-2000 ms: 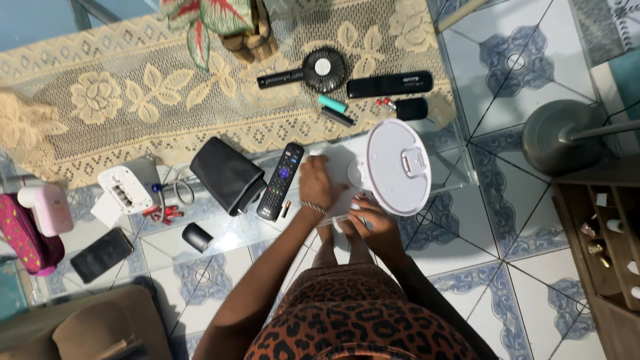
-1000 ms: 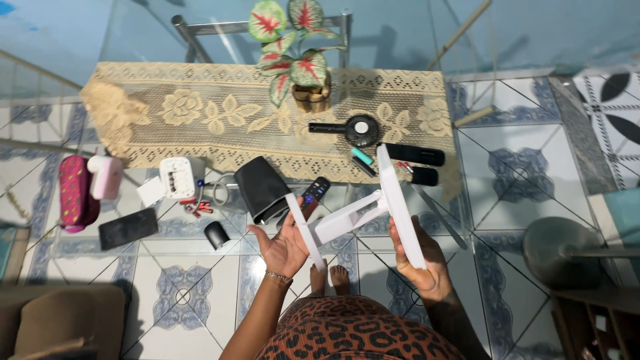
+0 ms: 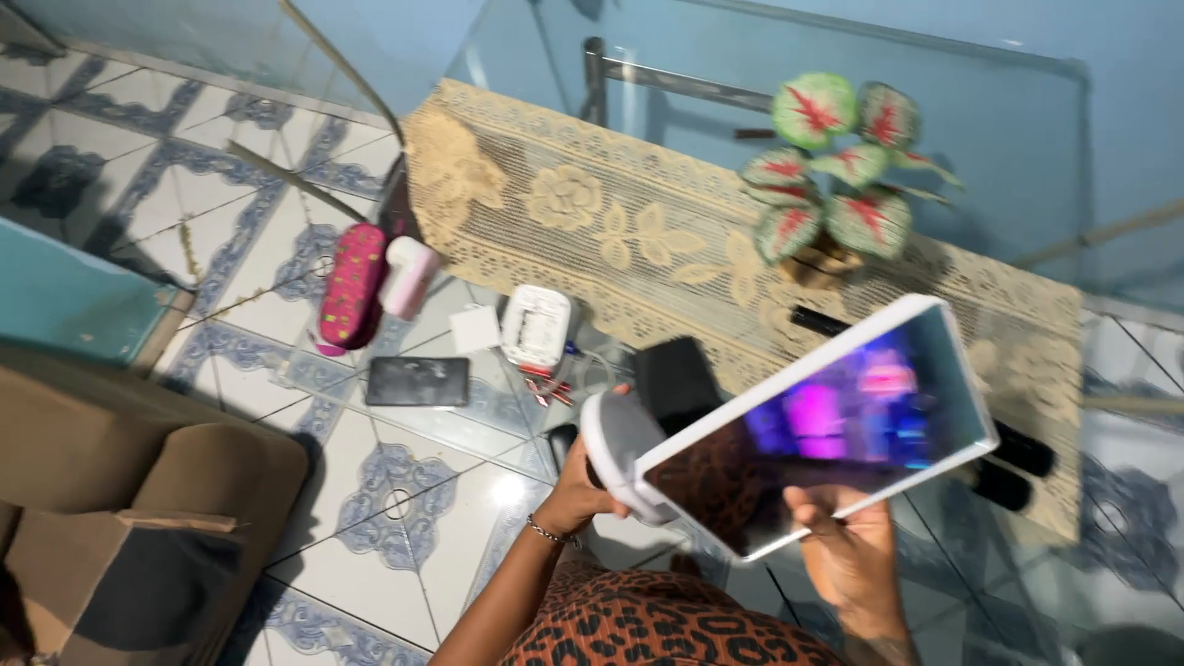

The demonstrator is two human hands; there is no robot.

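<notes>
A white-framed rectangular panel with a glossy, reflective face [image 3: 823, 425] is tilted in front of me, joined at its lower left to a round white and grey base [image 3: 624, 453]. My left hand [image 3: 583, 490] grips the round base from its left side. On the lower edge of the panel, my right hand [image 3: 846, 546] holds on, its thumb over the glossy face. Behind the base lies a black pouch [image 3: 680, 384], partly covered. A small black object [image 3: 560, 444] is next to my left fingers.
The glass table bears a lace runner [image 3: 647, 231], a potted plant [image 3: 823, 259], a white case [image 3: 536, 324], a black phone [image 3: 418, 381], a pink patterned case [image 3: 351, 287], a pink and white device [image 3: 407, 277] and black objects [image 3: 1013, 462]. A brown sofa [image 3: 157, 462] stands lower left.
The white object has turned, so its glossy face now shows; a second ago it was seen edge-on. My left hand, open beside the base then, now grips it. The view has swung left.
</notes>
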